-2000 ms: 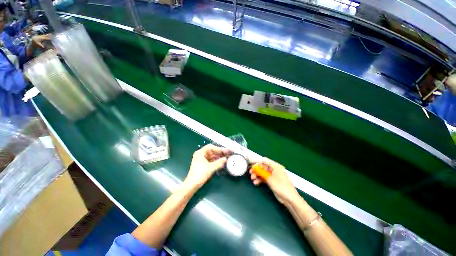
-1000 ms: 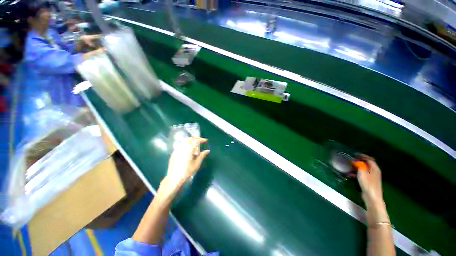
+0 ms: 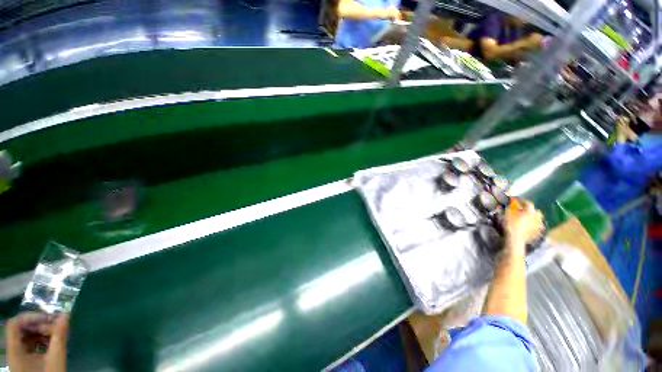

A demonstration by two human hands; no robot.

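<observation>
My left hand (image 3: 38, 341), cut off by the lower left edge, holds a clear blister shell (image 3: 55, 280) by its lower end. My right hand (image 3: 524, 224) is at the right side of a silvery plastic-lined tray (image 3: 406, 225), with an orange tool handle (image 3: 515, 206) in its grip. Several round dark devices with pale faces (image 3: 456, 216) lie on the tray's far right part, beside my right hand. Whether the fingers also touch a device cannot be told. A blurred blister shell with a round device in it (image 3: 120, 202) lies on the green conveyor belt.
Pale metal rails (image 3: 218, 218) edge the belt. An open carton (image 3: 588, 254) with plastic-wrapped contents (image 3: 562, 312) stands at lower right. A metal post (image 3: 508, 94) rises behind the tray. People in blue sleeves (image 3: 366, 25) are across the belt and at far right. Flat packs (image 3: 450, 59) lie at the back.
The view has swung right, bringing in the tray. My right hand has left the shell with the device on the belt and moved to the tray. My left hand now holds up a shell.
</observation>
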